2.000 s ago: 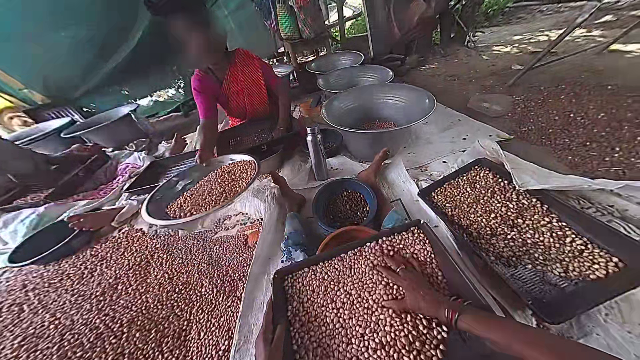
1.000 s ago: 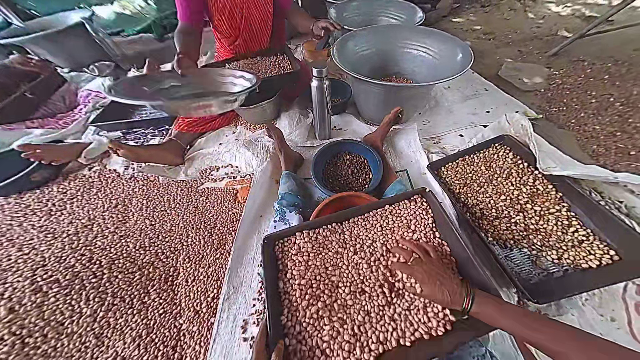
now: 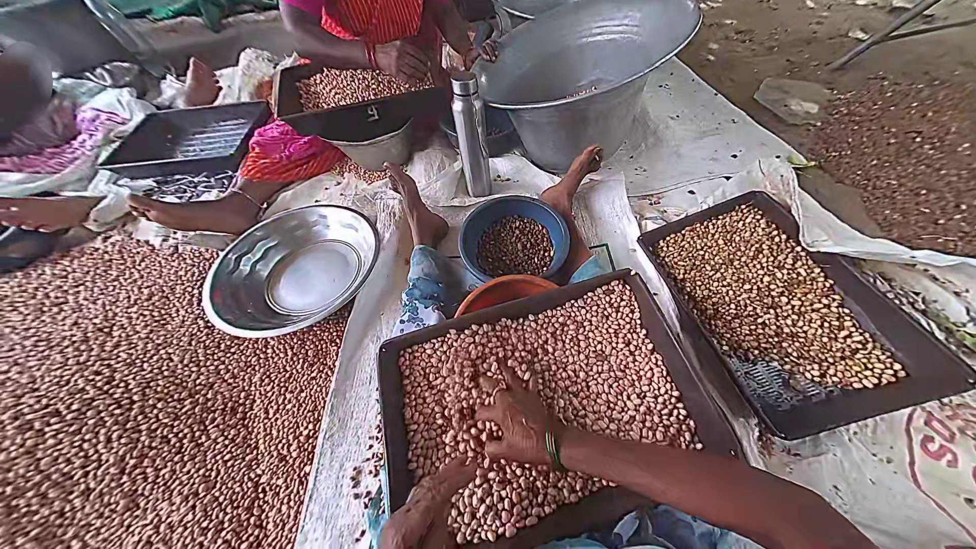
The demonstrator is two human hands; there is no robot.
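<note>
A dark rectangular tray [image 3: 389, 412] full of pale brown nuts or seeds [image 3: 595, 358] lies across my lap. My right hand [image 3: 518, 419], with green bangles at the wrist, rests in the seeds with its fingers spread. At the tray's lower left, my left hand [image 3: 431, 507] reaches over the rim onto the seeds; its fingers are partly blurred, and whether it grips anything is unclear. Just beyond the tray sit an orange bowl [image 3: 503, 290], partly hidden by the rim, and a blue bowl [image 3: 471, 238] of darker seeds between my legs.
A second dark tray [image 3: 823, 423] of yellowish seeds lies at right. At left, an empty steel basin [image 3: 301, 274] rests by a large seed heap [image 3: 152, 404]. A steel flask [image 3: 470, 137] and large metal tub [image 3: 572, 122] stand ahead. Another person's hands [image 3: 404, 61] are over a tray.
My left hand has come up over the tray's lower left; my right hand has moved left across the seeds. The steel basin, held by the other person a second ago, now rests by the heap.
</note>
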